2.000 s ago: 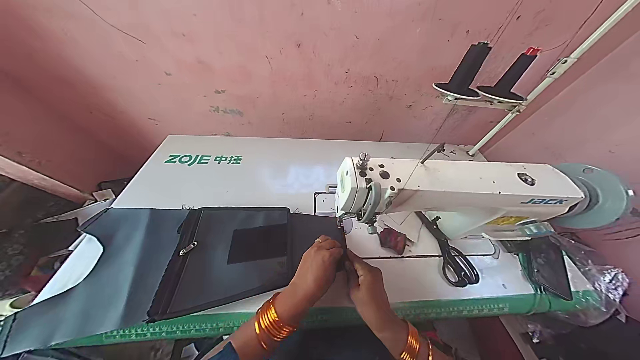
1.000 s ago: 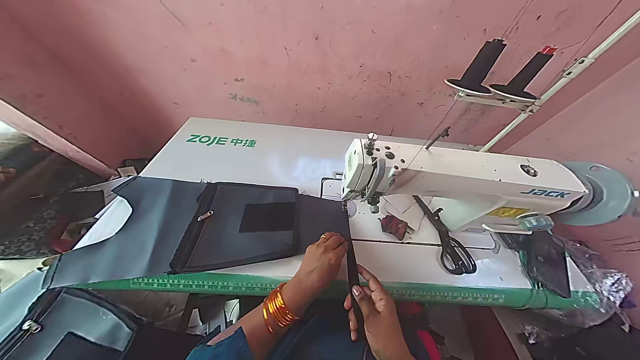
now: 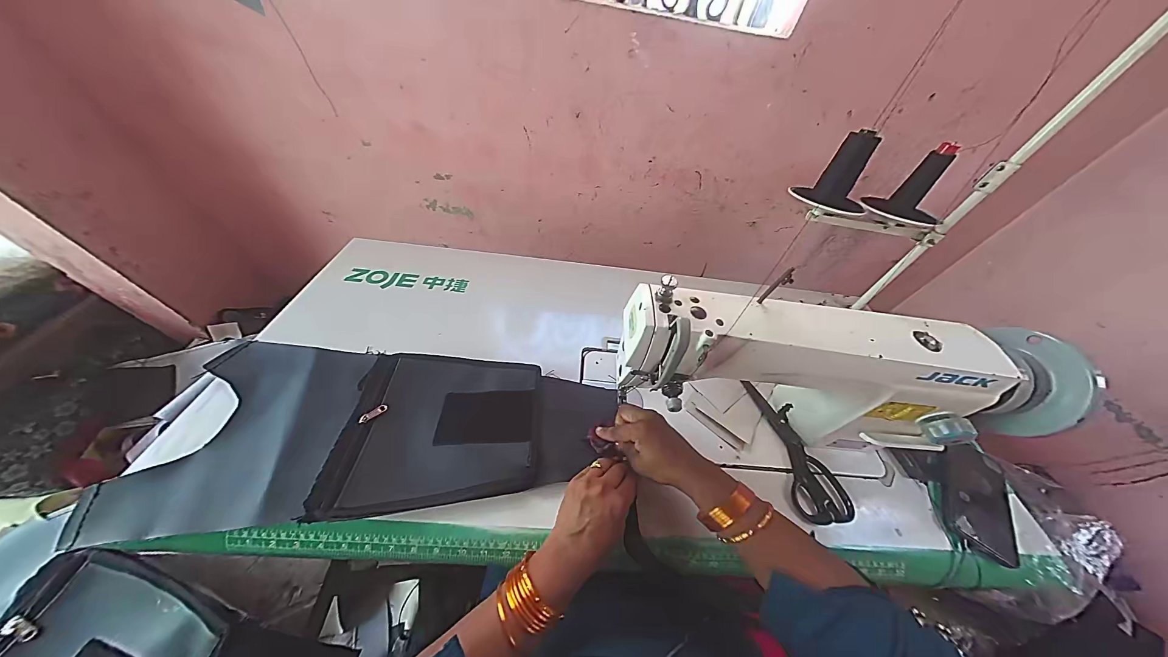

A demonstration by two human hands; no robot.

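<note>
A dark grey fabric piece with a black-edged zip pocket panel lies left of the white Jack sewing machine, its right edge near the needle. My left hand pinches the black strip at that edge; the strip hangs over the table front. Against it, just below the needle area, my right hand holds a small dark red item, mostly covered by the fingers, so its kind is unclear. Black-handled scissors lie on the machine bed, right of my right hand.
A green measuring tape runs along the table's front edge. At right lie a dark phone-like object and clear plastic wrap. Two black thread cones stand on the rack. Another zipped grey piece hangs at lower left.
The dark red item, which lay on the machine bed beside the needle, is now in my right hand. My right hand has let go of the hanging strip and moved up to the fabric edge.
</note>
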